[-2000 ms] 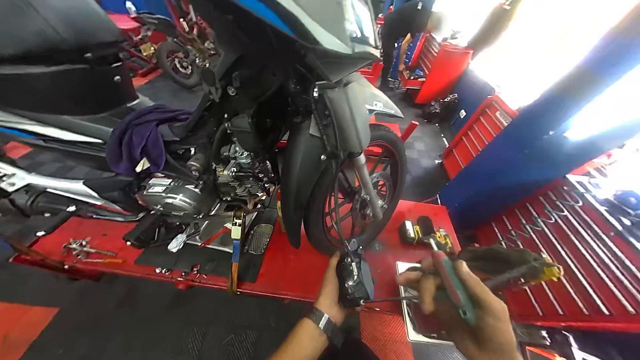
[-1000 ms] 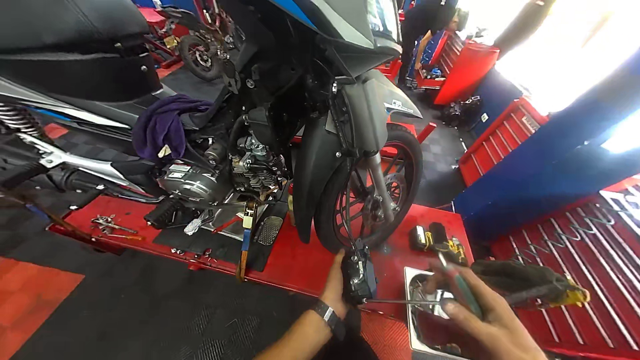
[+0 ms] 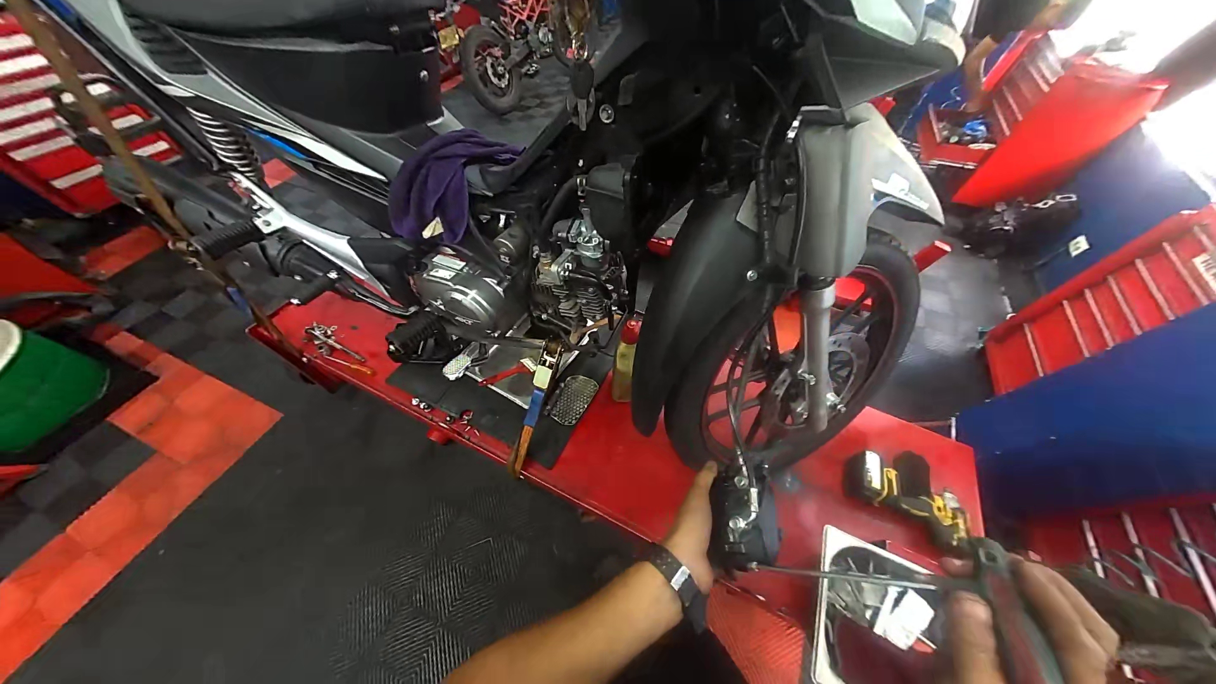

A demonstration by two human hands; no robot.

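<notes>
My left hand (image 3: 695,532) holds a black brake caliper (image 3: 746,518) below the motorcycle's front wheel (image 3: 836,351), with a cable or hose running up from it. In my right hand (image 3: 1026,617), at the lower right, is a tool with a green and red handle (image 3: 1007,608). Its long thin metal shaft (image 3: 845,575) reaches left to the caliper's lower edge; the exact contact is too small to tell. The motorcycle's engine (image 3: 470,290) is exposed, and a purple cloth (image 3: 437,185) lies above it.
The motorcycle stands on a red lift platform (image 3: 617,480). A yellow and black cordless power tool (image 3: 912,494) and a white-rimmed tray (image 3: 826,608) lie right of the caliper. Small tools (image 3: 332,347) lie at the left. A person's arm (image 3: 978,71) is at the upper right.
The view has shifted, showing more of the workshop at the left. Both hands keep their hold on the caliper and the tool, whose shaft stays at the caliper's lower part.
</notes>
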